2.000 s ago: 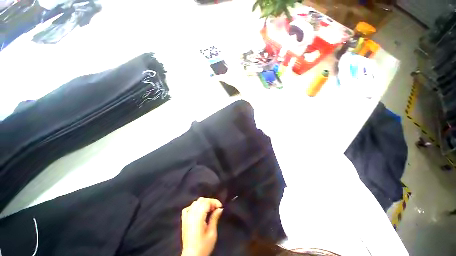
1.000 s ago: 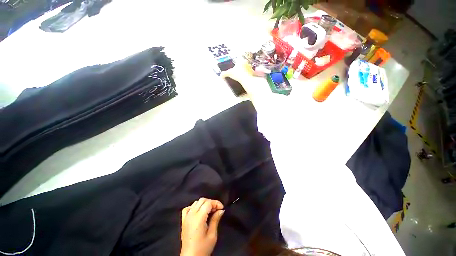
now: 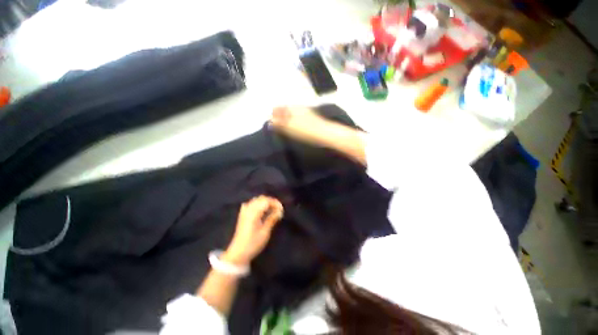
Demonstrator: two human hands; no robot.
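A black garment panel (image 3: 131, 268) lies spread before me, with a thin pale curved line near its left end. My left hand (image 3: 258, 219), with a pale band at the wrist, rests over the middle of the panel with curled fingertips close together; I cannot tell if they pinch anything. My right hand (image 3: 288, 121) reaches in from the right, blurred, at the panel's far edge; its grip is unclear. No needle or thread can be made out.
A layered black bundle (image 3: 131, 98) lies at the far left. Beyond the panel are a dark phone (image 3: 318, 72), green box (image 3: 374, 85), orange thread cone (image 3: 431, 95), red basket (image 3: 426, 62) and white-blue pack (image 3: 488, 91). Dark cloth (image 3: 508, 183) hangs at the right edge.
My right hand has come into view and reaches to the panel's far edge. The view has shifted, showing more of the panel and my left forearm. The bright sliver by my left fingertips no longer shows.
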